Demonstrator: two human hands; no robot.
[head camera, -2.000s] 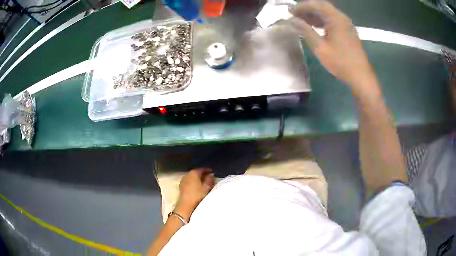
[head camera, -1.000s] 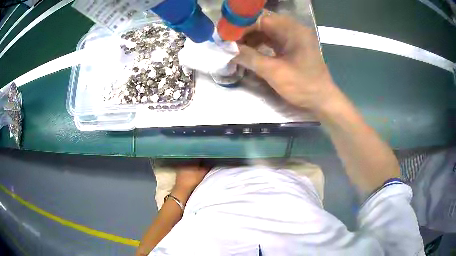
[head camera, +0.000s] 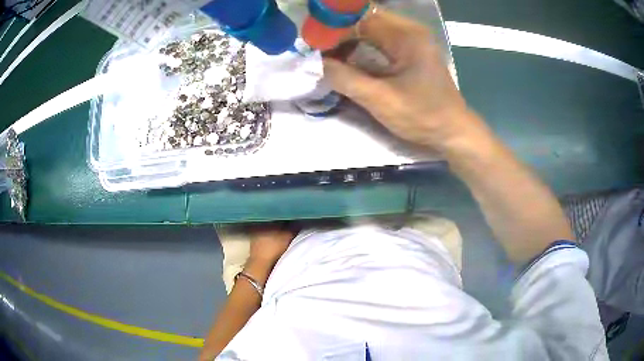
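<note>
My right hand (head camera: 406, 84) holds a crumpled white tissue (head camera: 282, 73) at the tips of the blue syringe (head camera: 255, 27) and the red-orange syringe (head camera: 330, 24). The tissue and fingers are over the round fixture (head camera: 319, 104), which is mostly covered; only its lower rim shows. My left hand (head camera: 274, 236) is low at my lap, its fingers hidden under the bench edge and by my clothing, so its grip cannot be seen.
The clear parts tray (head camera: 106, 151) with heaped small metal parts (head camera: 212, 116) is left of the fixture. The machine base plate (head camera: 353, 144) has buttons along its front edge. A bag of parts (head camera: 17, 176) lies far left. Another person's clothed body (head camera: 621, 247) is at the right edge.
My right hand has brought the tissue from the back right to the syringe tips. The view has moved closer to the syringes. My left hand has slipped mostly out of sight.
</note>
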